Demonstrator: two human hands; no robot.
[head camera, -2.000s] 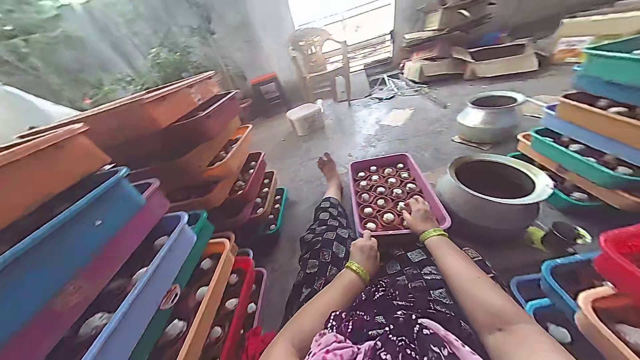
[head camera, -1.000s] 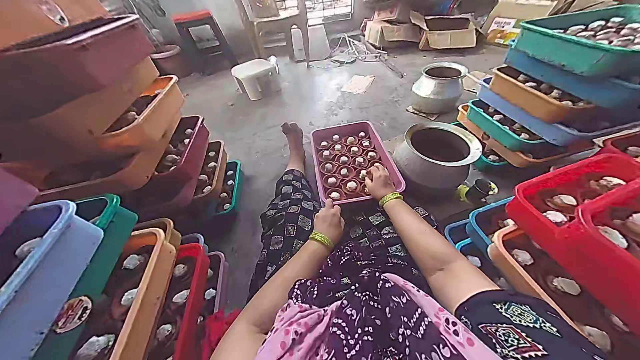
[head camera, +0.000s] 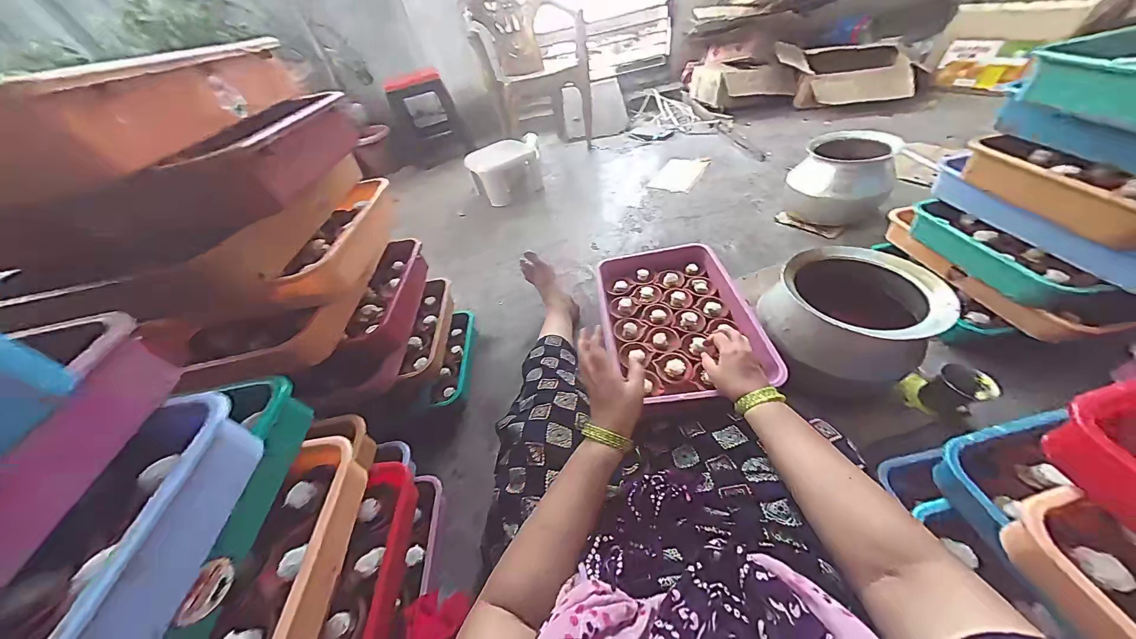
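A pink plastic tray (head camera: 763, 359) lies on the floor in front of my lap, with rows of small round brown cups (head camera: 658, 339) in it, each topped with a white lump. My left hand (head camera: 611, 377) is raised at the tray's near left corner, its fingers apart and nothing seen in it. Over the cups near the right side, my right hand (head camera: 735, 362) has its fingers bent beside a white lump; whether it grips one is hidden. Yellow-green bangles circle both wrists. A large metal pot (head camera: 825, 342) stands just right of the tray.
Stacked coloured trays (head camera: 306, 284) rise at the left, with more stacks (head camera: 1021, 266) at the right. A smaller metal pot (head camera: 841, 182) stands behind the large one. A dark cup (head camera: 958, 389) is near it. Farther off are a white stool (head camera: 506, 170), a chair (head camera: 532, 75) and cardboard boxes (head camera: 856, 80).
My left hand has come off the tray's near edge and its fingers have spread. The right hand remains over the cups at the near right. The view has shifted.
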